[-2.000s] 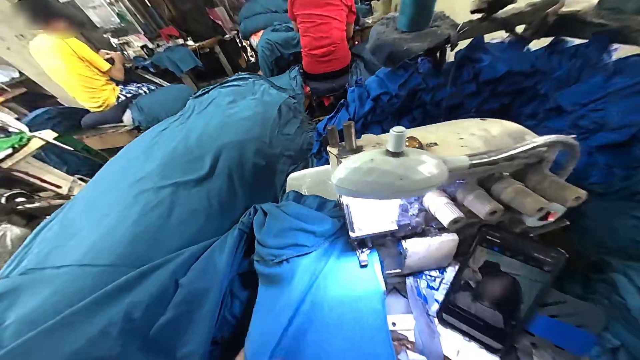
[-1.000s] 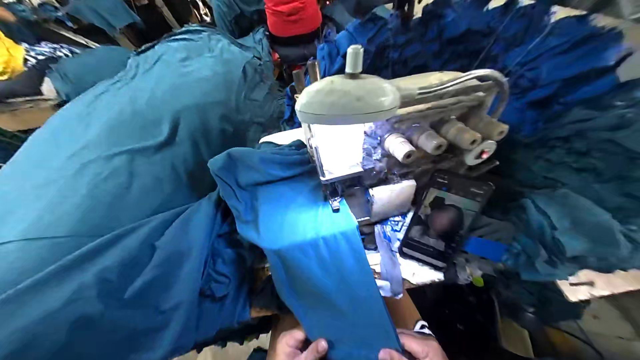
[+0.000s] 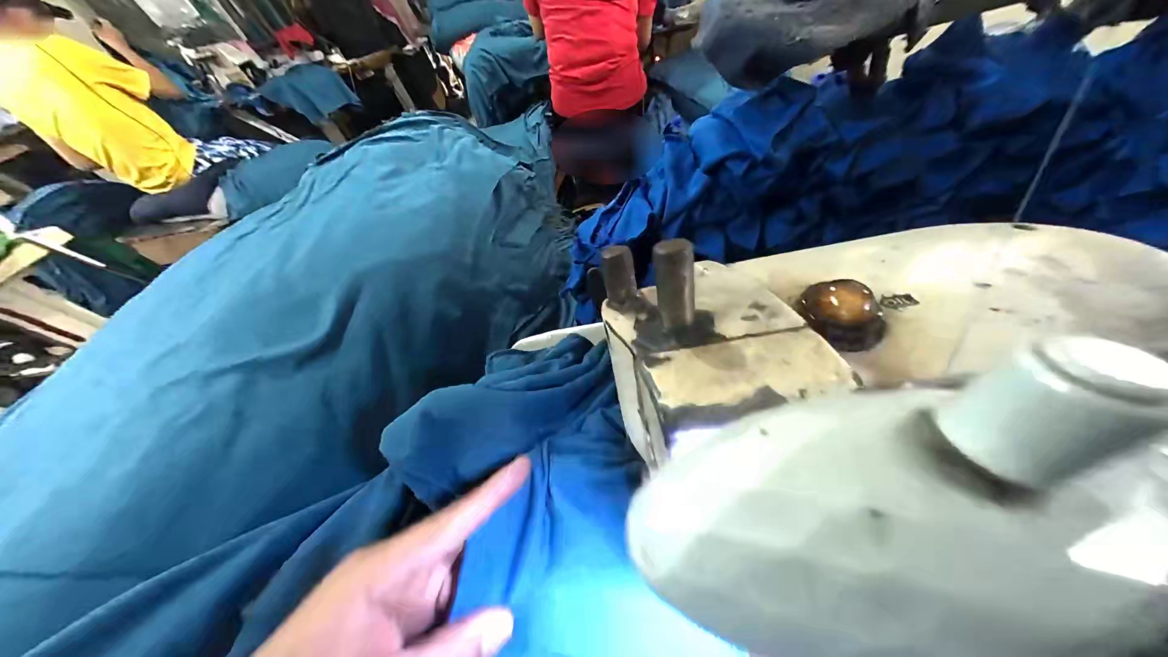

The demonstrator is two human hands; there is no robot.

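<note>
My left hand [image 3: 411,575] is at the bottom, left of centre, its index finger stretched over the lit blue fabric [image 3: 547,547]; thumb and index are apart, and no fabric is pinched between them. The fabric lies bunched at the left end of the sewing machine [image 3: 748,356], whose head is cream-coloured with two metal posts on top. A pale lamp housing [image 3: 821,538] fills the lower right and hides the needle area. My right hand is not visible.
A large mound of teal fabric [image 3: 319,301] fills the left. Heaped royal-blue fabric [image 3: 821,155] lies behind the machine. A person in a red shirt [image 3: 593,55] is at the back, and another in yellow [image 3: 100,109] is at the upper left.
Both hands were at the fabric's near edge one second ago; now only my left hand shows, further up along the cloth. The view has moved much closer to the machine and lamp.
</note>
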